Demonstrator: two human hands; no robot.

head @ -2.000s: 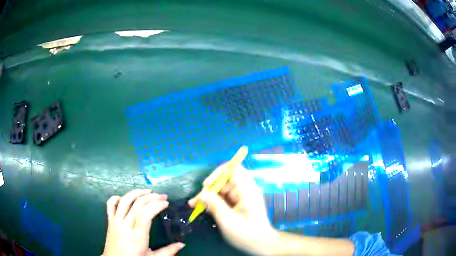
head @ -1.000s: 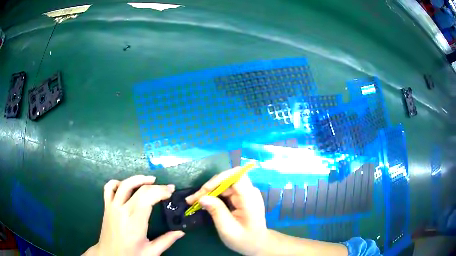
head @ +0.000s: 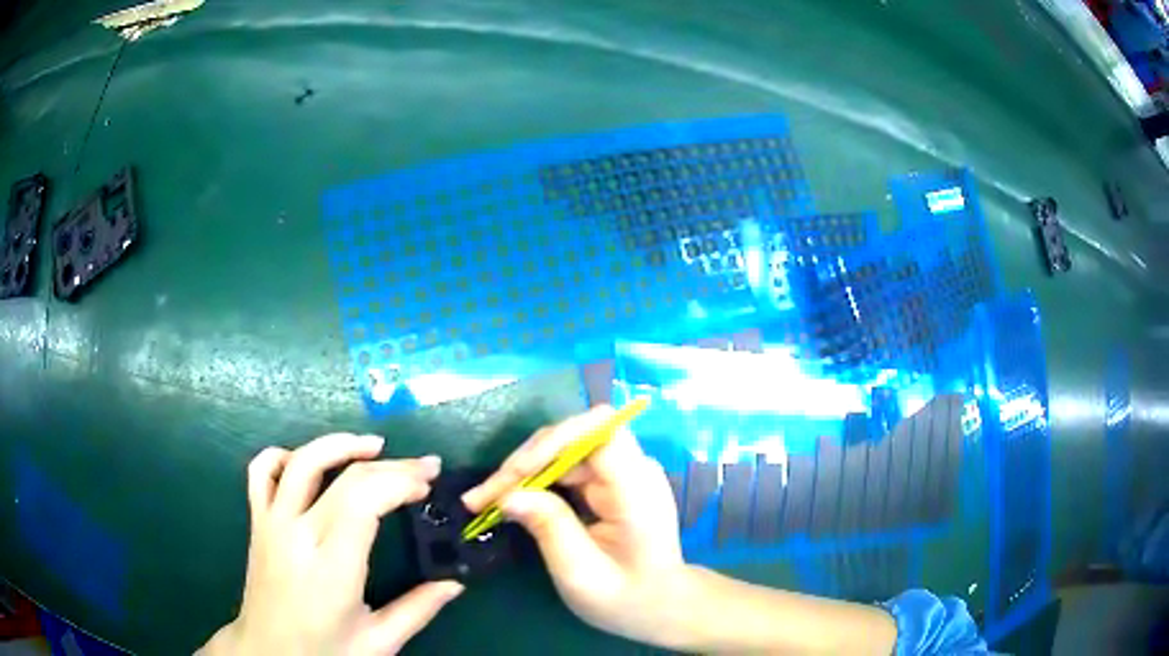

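A black plastic housing (head: 445,554) lies on the green mat at the lower middle, partly covered by my hands. My left hand (head: 336,545) holds its left side between fingers and thumb. My right hand (head: 596,532) grips yellow tweezers (head: 564,465), their tips down on the housing; whether a pad is between the tips cannot be told. A blue film sheet with a grid of small dark pads (head: 500,263) lies beyond my hands, many of its cells at the left pale. A blue film with wide dark strips (head: 820,493) lies right of my right hand.
Two black housings (head: 98,235) lie at the far left and small black parts (head: 1051,236) at the far right. Overlapping pad sheets (head: 917,295) and a narrow blue film (head: 1015,449) lie at the right. A blue film patch (head: 64,519) is at the lower left. Glare covers the middle right.
The whole view has shifted, so the mat and sheets sit higher in the picture. The tweezer tips stay over the housing, at a slightly different spot. Both hands keep their hold.
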